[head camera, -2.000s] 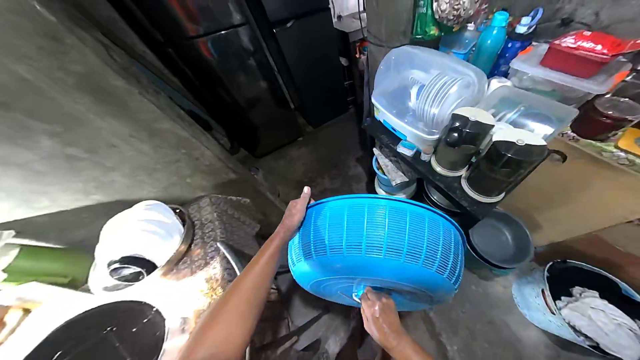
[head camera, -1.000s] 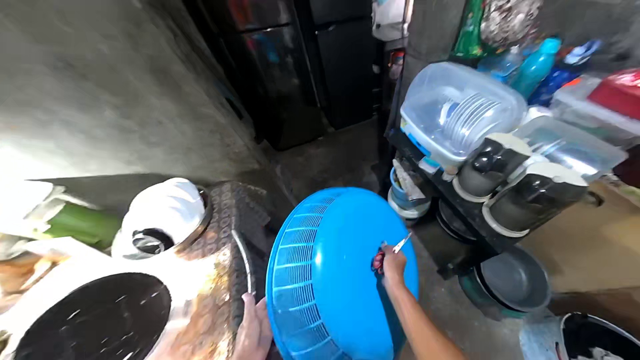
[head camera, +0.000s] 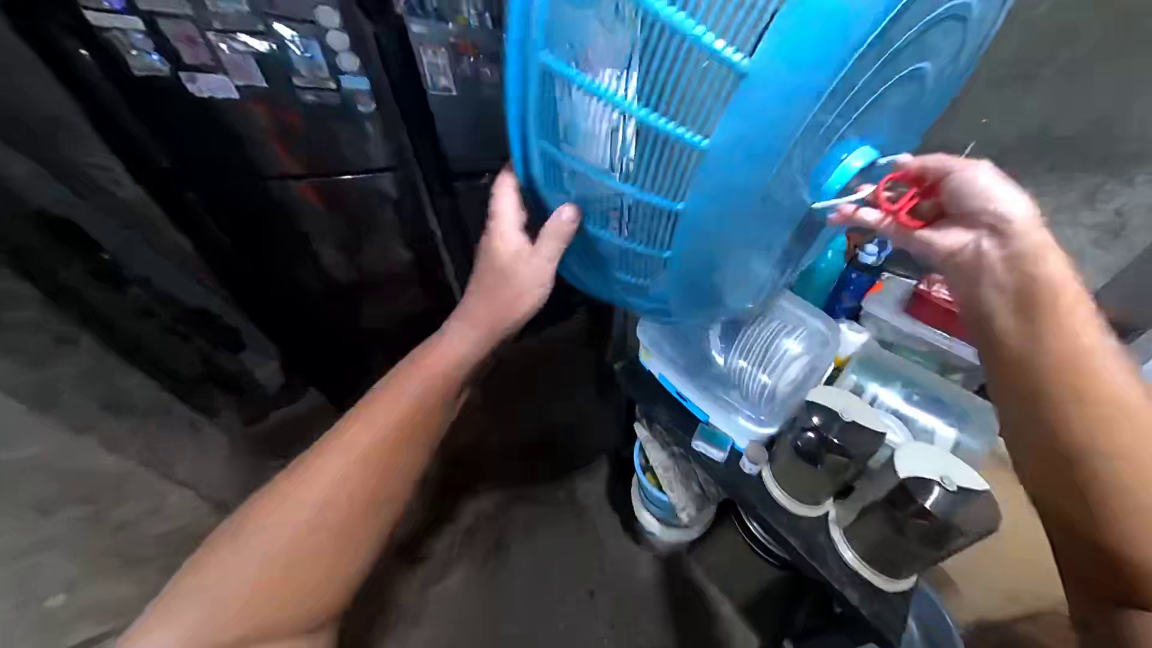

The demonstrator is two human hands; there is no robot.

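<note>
A large blue plastic basket with slatted sides is held up, tilted on its side, at the top centre. My left hand grips its lower left edge, the thumb against the slats and the fingers partly hidden behind the rim. At the other side, my right hand holds a red-handled tool, perhaps scissors, beside a round blue collar on the basket's base. A white strip or cord runs from the fingers to that collar. The tool's far end cannot be made out.
Below the basket, a black shelf holds a clear plastic box of plates and two dark containers with pale lids. A blue and white bucket stands under it. A black refrigerator is at the left; bottles stand behind.
The basket has been raised and turned from low in front of me, with both hands moving up with it. The view has swung toward the refrigerator and shelf.
</note>
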